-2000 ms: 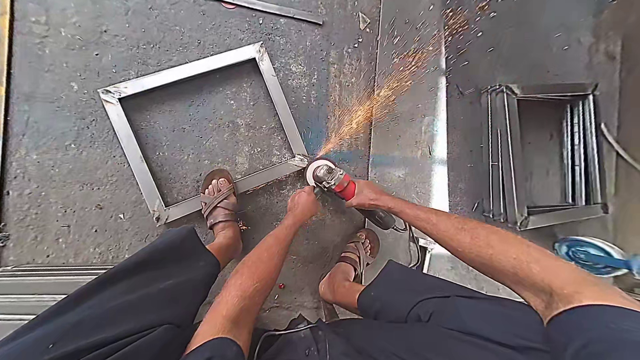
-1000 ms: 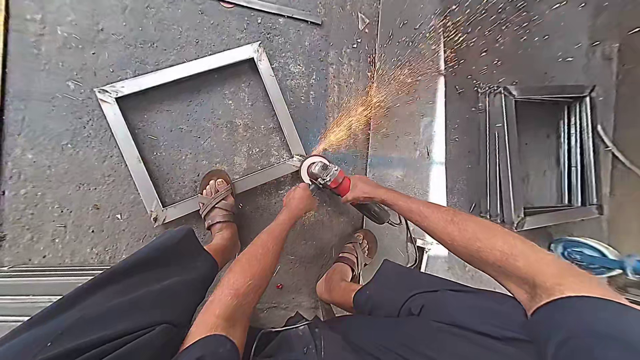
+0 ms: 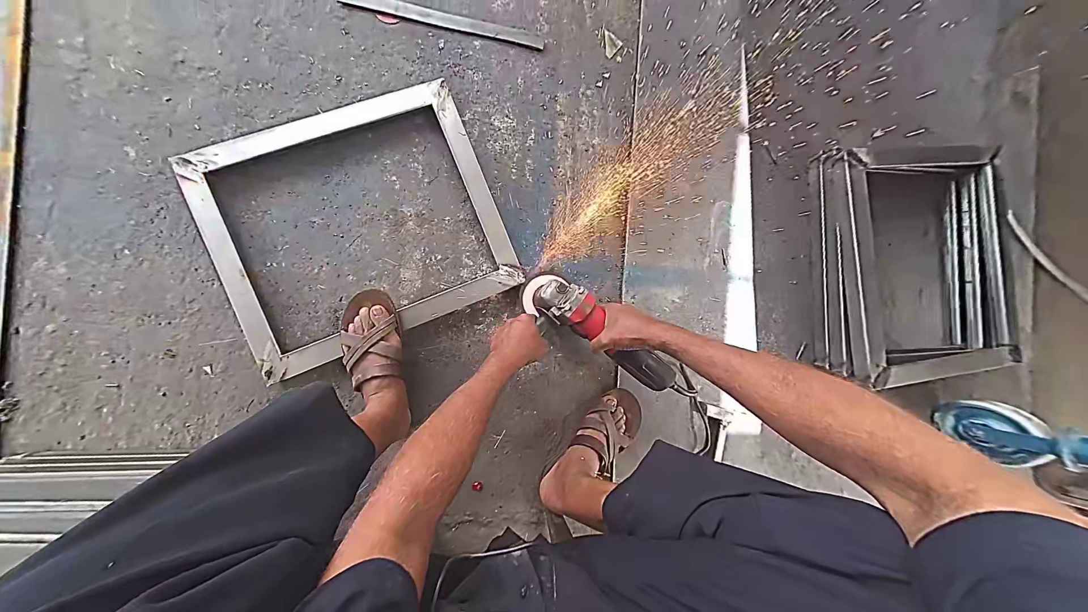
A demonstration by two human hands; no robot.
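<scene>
A rectangular metal frame (image 3: pixel 319 125) lies flat on the floor, with my sandaled left foot on its lower bar. At its right corner, an angle grinder (image 3: pixel 586 316) with a red and black body throws orange sparks up and to the right. My right hand (image 3: pixel 629 328) is closed around the grinder's body. My left hand (image 3: pixel 518 342) grips the grinder's side handle (image 3: pixel 542 323), just left of the head. The pale disc (image 3: pixel 535 291) meets the frame at or close to that corner; the exact contact point is hard to see.
Stacked metal frames (image 3: pixel 943 371) lie at the right, above a blue round object (image 3: pixel 990 432). A loose metal bar (image 3: pixel 450 23) lies at the top, and metal profiles (image 3: pixel 76 486) at the lower left. The grinder's cord (image 3: pixel 704 416) runs beside my right foot.
The spark stream leans further to the right and spreads wider than in the earlier frames. Both hands stay on the grinder at the same corner, and the metal frame has not plainly moved.
</scene>
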